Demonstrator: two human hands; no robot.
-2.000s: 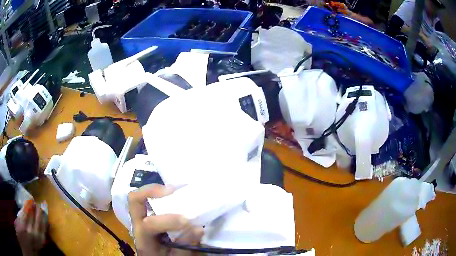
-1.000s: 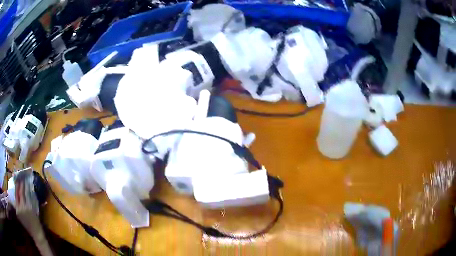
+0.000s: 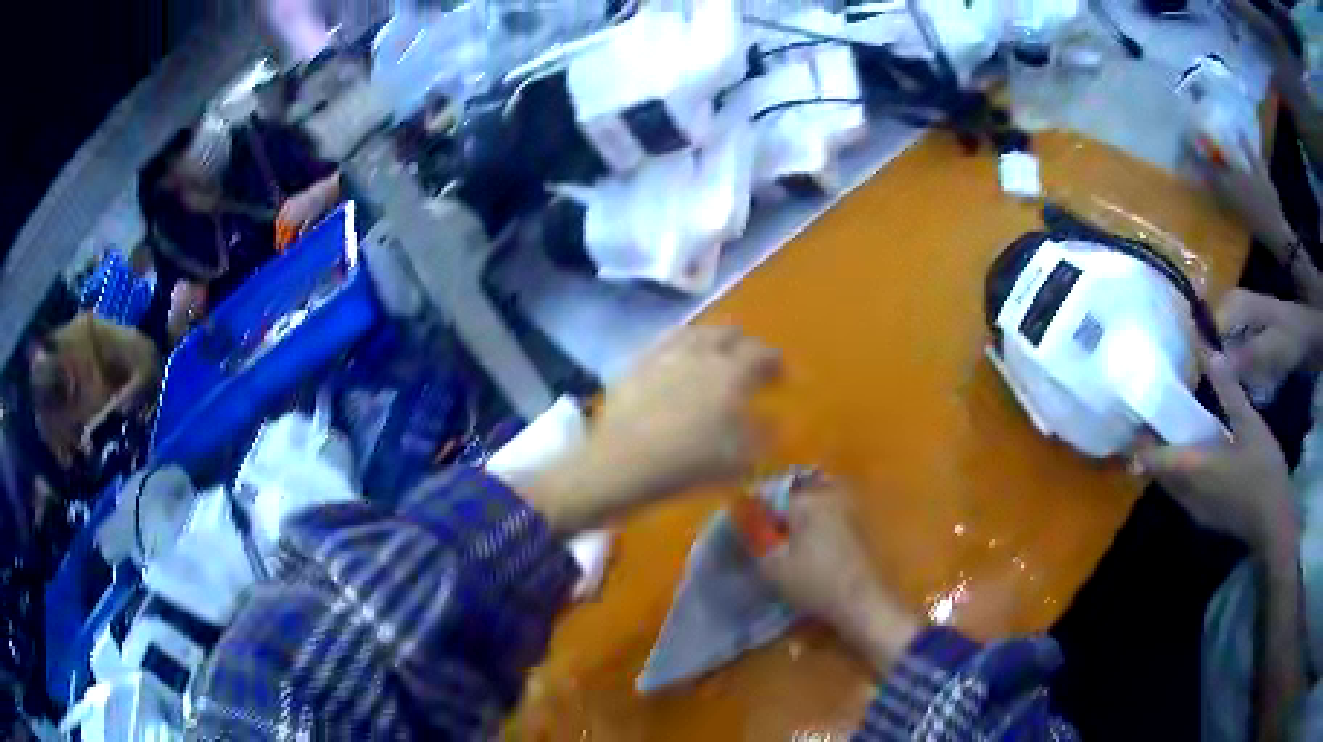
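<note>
A pale grey cloth [image 3: 711, 609] lies flat against the orange-brown tabletop [image 3: 900, 334] in the lower middle. My right hand [image 3: 827, 544], with orange on a finger, presses or pinches the cloth's upper right part. My left hand [image 3: 675, 420] is above the table, up and left of the cloth, blurred, with its fingers curled. I cannot tell if it holds anything. Both my arms wear blue plaid sleeves. A white piece [image 3: 544, 439] shows partly behind my left forearm.
At right, another person's hands [image 3: 1233, 471] touch a white security camera [image 3: 1110, 348] with a black head. White cameras [image 3: 668, 218] are piled beyond the table edge. A small white block [image 3: 1020, 174] lies at the back. At left are a blue bin [image 3: 261, 348], wrapped cameras and people.
The view has swung right. My left hand, earlier on a white camera, has come into view over the table away from it. The cloth with the orange-tipped right hand now shows near the middle.
</note>
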